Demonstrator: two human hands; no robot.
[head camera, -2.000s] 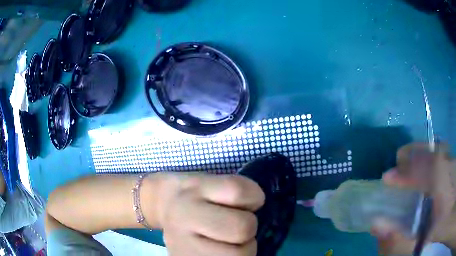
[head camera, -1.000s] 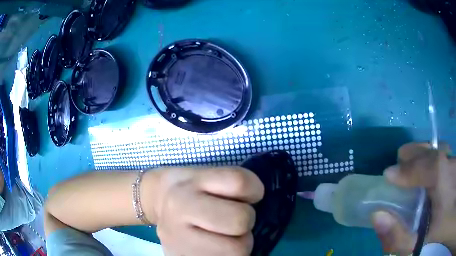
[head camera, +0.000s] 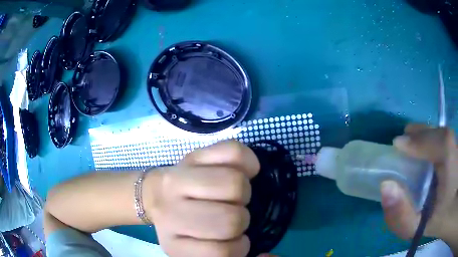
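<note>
My left hand (head camera: 203, 201) grips a black oval cover (head camera: 273, 201) by its left side and holds it tilted at the bottom centre. My right hand (head camera: 427, 185) holds a translucent glue bottle (head camera: 376, 170) on its side, its pink nozzle pointing left at the cover's upper right rim. Whether the needle touches is blurred. Thin tweezers (head camera: 442, 95) stick up from the same right hand. A dot sheet (head camera: 281, 128) with rows of white dots lies behind the held cover. Another oval cover (head camera: 201, 88), inner side up, rests over the sheet's back edge.
Several more black covers (head camera: 97, 83) stand or lie at the upper left of the teal mat (head camera: 321, 45). A white strip (head camera: 21, 125) and a blue tray (head camera: 6, 145) are at the left edge. A person's sleeve (head camera: 15, 211) shows at the lower left.
The bottle in my right hand has moved up, and its nozzle now points nearer the top of the held cover. The held cover has turned and shows more of its face.
</note>
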